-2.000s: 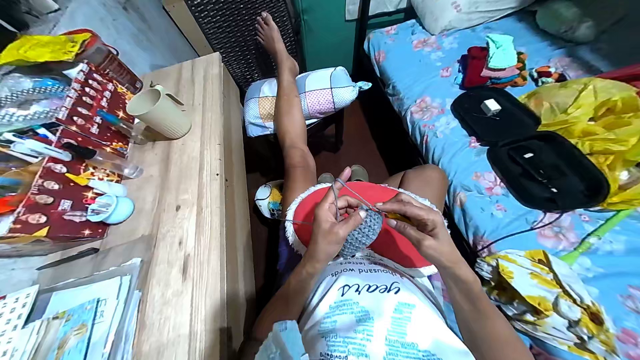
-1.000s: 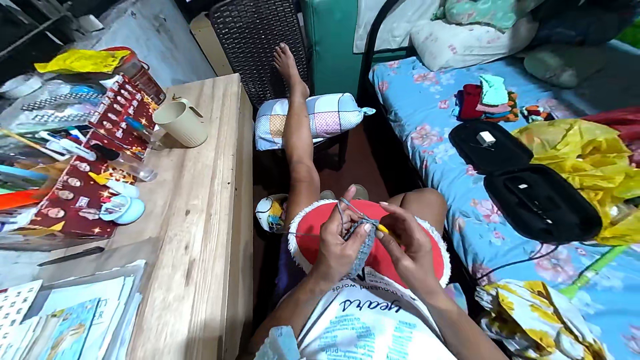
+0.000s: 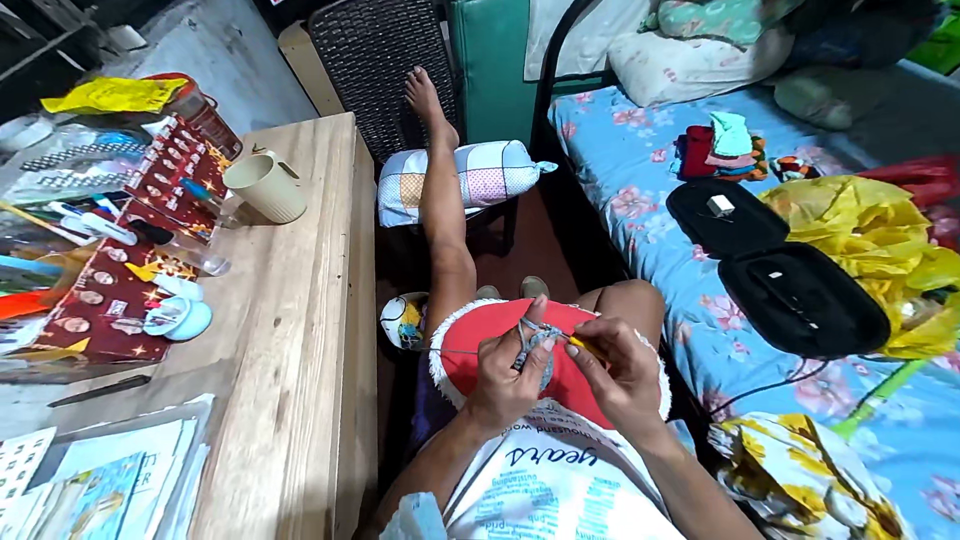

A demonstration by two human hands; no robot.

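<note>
Above my lap, my left hand [image 3: 506,367] pinches a small piece of grey-blue crochet work [image 3: 536,356], with yarn looped by its raised index finger. My right hand [image 3: 619,367] grips a crochet hook by its yellow handle [image 3: 583,345]; the hook's tip meets the top edge of the work. A strand of yarn [image 3: 454,351] runs left from my left hand toward a round, colourful patterned container or bag [image 3: 403,321] beside my leg. Under both hands lies a red round cushion [image 3: 469,334] with a fluffy white edge. My fingers hide part of the work.
At left, a wooden table [image 3: 262,360] bears a beige mug [image 3: 266,187], a pen [image 3: 101,390], papers and a box of stationery. A bed [image 3: 637,187] at right holds an opened black case [image 3: 802,300], yellow plastic bags and folded cloths. My leg rests on a patchwork pillow [image 3: 487,176].
The crochet work was tilted more upright between my hands a second ago and now sits lower. My right hand has turned with the hook; both hands keep their hold.
</note>
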